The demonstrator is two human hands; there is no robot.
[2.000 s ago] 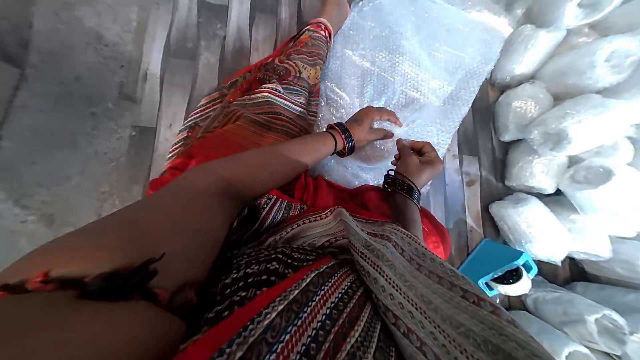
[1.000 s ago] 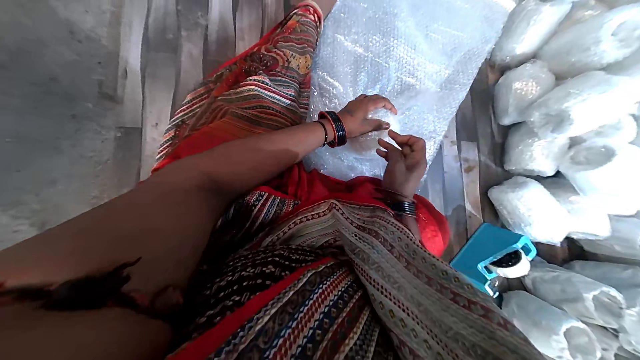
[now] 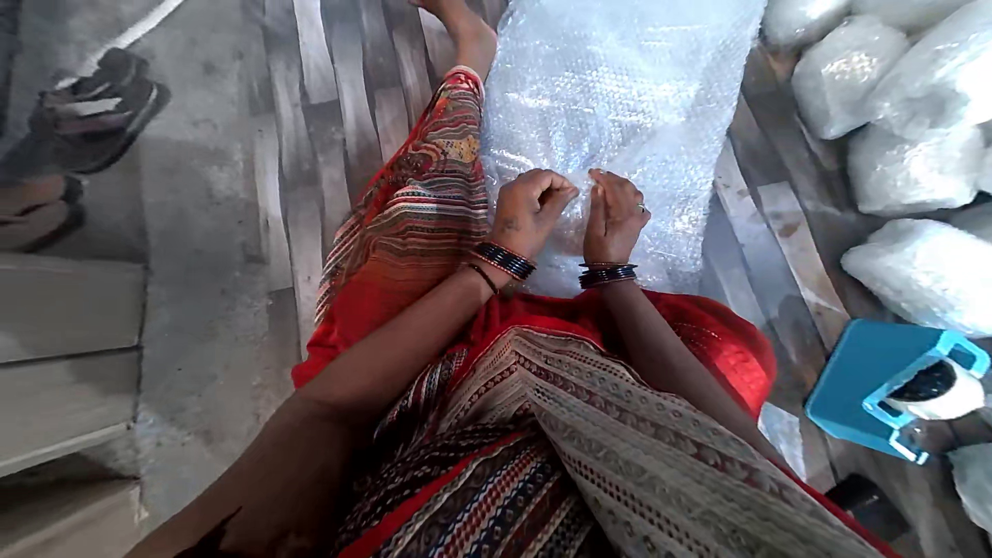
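A sheet of clear bubble wrap (image 3: pixel 620 85) lies on the floor in front of my lap. Over its near part are both hands, close together with a small gap between the fingertips. My left hand (image 3: pixel 535 209) has its fingers curled and thumb pinched toward the forefinger, and my right hand (image 3: pixel 614 217) faces it with the fingertips drawn together. Something thin and clear seems to lie between the fingertips, but I cannot tell whether either hand grips it. Both wrists carry dark bangles.
Several bubble-wrapped bundles (image 3: pixel 922 271) are piled at the right. A blue tape dispenser (image 3: pixel 876 380) with a tape roll (image 3: pixel 942 391) lies below them. Another person's sandalled foot (image 3: pixel 35 205) is at the left, above some steps (image 3: pixel 70 310).
My hands have moved slightly apart, and the right hand's fingers now point up. The view has shifted, bringing the other person's foot into sight at the left.
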